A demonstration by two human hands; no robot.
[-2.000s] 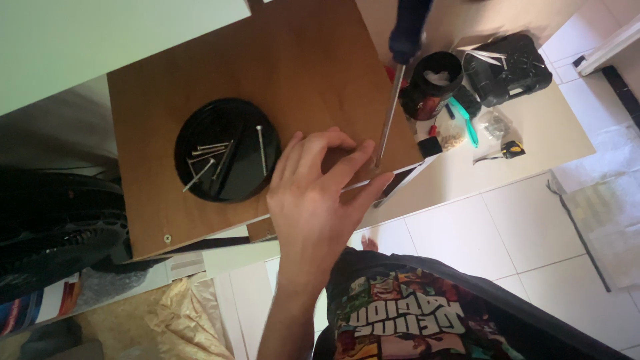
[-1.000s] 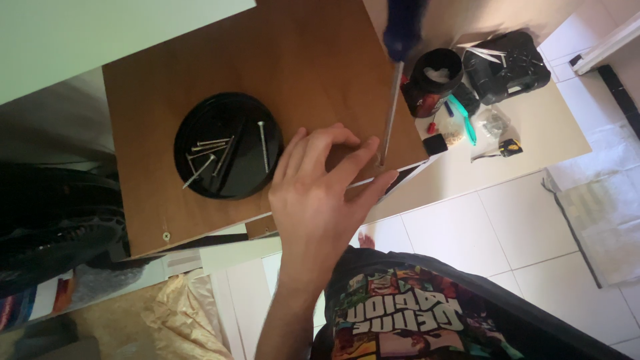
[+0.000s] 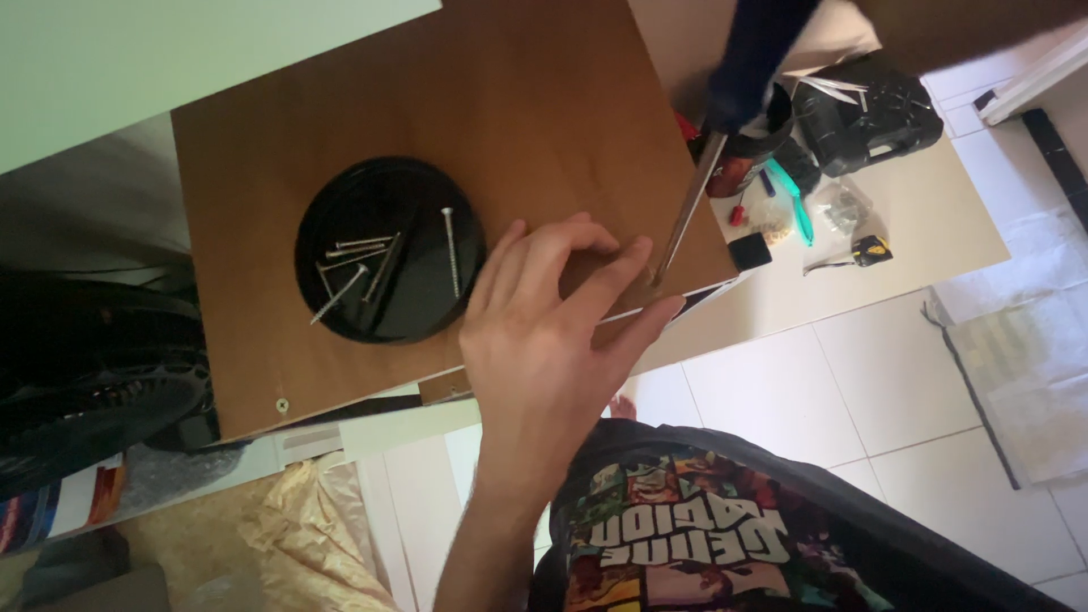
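Observation:
My left hand (image 3: 552,314) rests back-up on the brown wooden panel (image 3: 544,127), thumb at its front edge and fingers curled on top, with the thumb and index finger apart. Between them stands the steel shaft of a screwdriver (image 3: 693,200), its tip at the panel near the edge; whether a screw lies under it is hard to tell. The dark blue handle reaches the top of the frame. My right forearm (image 3: 969,34) shows at the top right, but the hand is out of view. Left of my left hand, a round black dish (image 3: 399,314) holds several long screws (image 3: 450,255).
A screw head (image 3: 282,405) sits flush near the panel's left corner. To the right, a pale board (image 3: 926,246) bears a black case (image 3: 867,127), a black tub (image 3: 739,166), a teal tool (image 3: 792,200), small bags and a tape measure (image 3: 871,251). Crumpled paper (image 3: 297,527) lies lower left.
My right forearm has come into view at the top right, and the screwdriver handle leans further to the right. My left hand stays at the panel's edge.

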